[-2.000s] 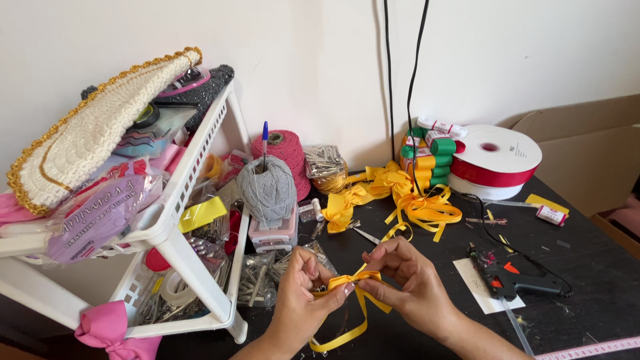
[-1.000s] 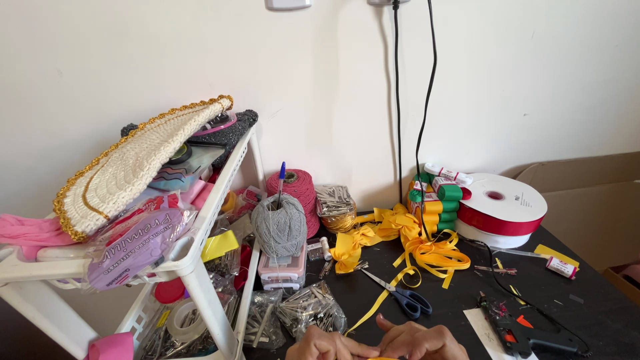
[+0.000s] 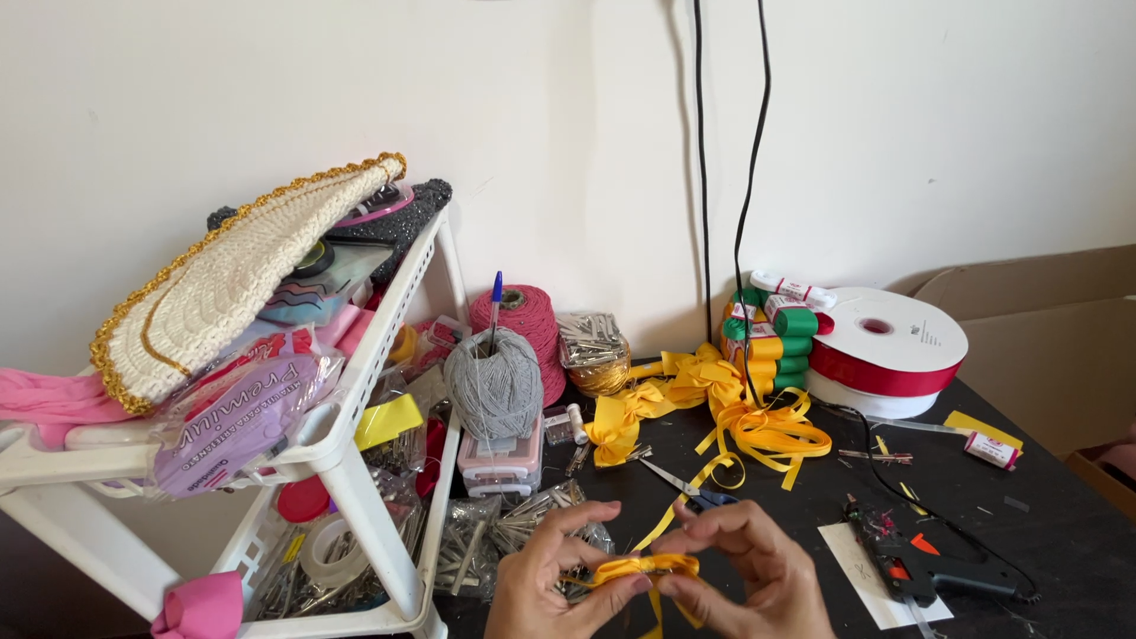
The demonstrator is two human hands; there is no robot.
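Between the fingers of both hands is a small yellow ribbon bow point(image 3: 646, 566), low in the view. My left hand point(image 3: 552, 577) pinches its left side with thumb and fingers. On its right side my right hand point(image 3: 754, 572) grips the bow and ribbon. A narrow yellow ribbon tail runs up behind the hands, and another hangs below the bow. Scissors point(image 3: 701, 495) lie partly hidden just behind my right hand. Finished yellow bows point(image 3: 621, 422) and a loose coil of yellow ribbon point(image 3: 772, 435) rest farther back on the black table.
A white plastic shelf point(image 3: 324, 444) crowded with craft supplies stands at left. Gray yarn point(image 3: 494, 382) sits on a pink box point(image 3: 500, 457). Ribbon spools point(image 3: 879, 351) stand at back right. A black hot glue gun point(image 3: 932, 568) lies on white paper at right, its cord crossing the table.
Both hands still hold the yellow bow, now raised into fuller view than one second ago. The view has tilted up since the first frame.
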